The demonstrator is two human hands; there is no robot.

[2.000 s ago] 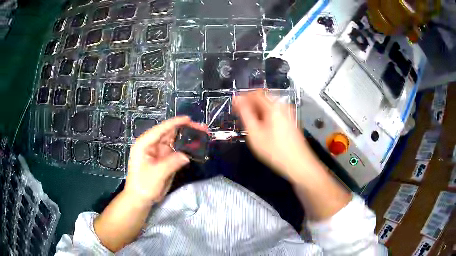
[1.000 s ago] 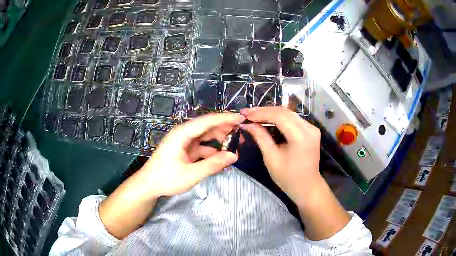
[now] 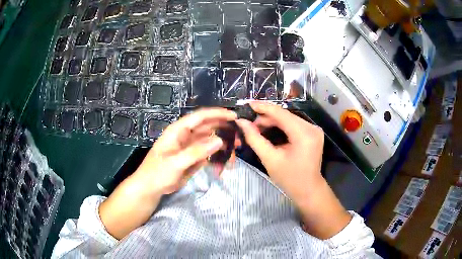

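Observation:
My left hand (image 3: 185,144) holds a dark watch case (image 3: 223,141) between thumb and fingers, over the dark gap at the bench edge. The case is blurred and partly hidden by the fingers. My right hand (image 3: 286,139) pinches a small dark piece (image 3: 245,112) between thumb and index finger, just above and right of the case, close to the left fingertips. Whether the piece touches the case is unclear. The clear blister tray (image 3: 186,60) lies beyond my hands, with dark squares in its left pockets and thin white strips in two near pockets.
The white press machine (image 3: 337,98) stands at the right, with an orange-red stop button (image 3: 351,121) and a gold-brown cylinder (image 3: 387,14). Brown cartons (image 3: 423,177) with white labels are at far right. A second blister tray (image 3: 30,187) lies at far left.
My right hand has come from the tray's near pockets to my left hand. The left hand has moved right and turned the case. The fingertips now show a dark piece between them.

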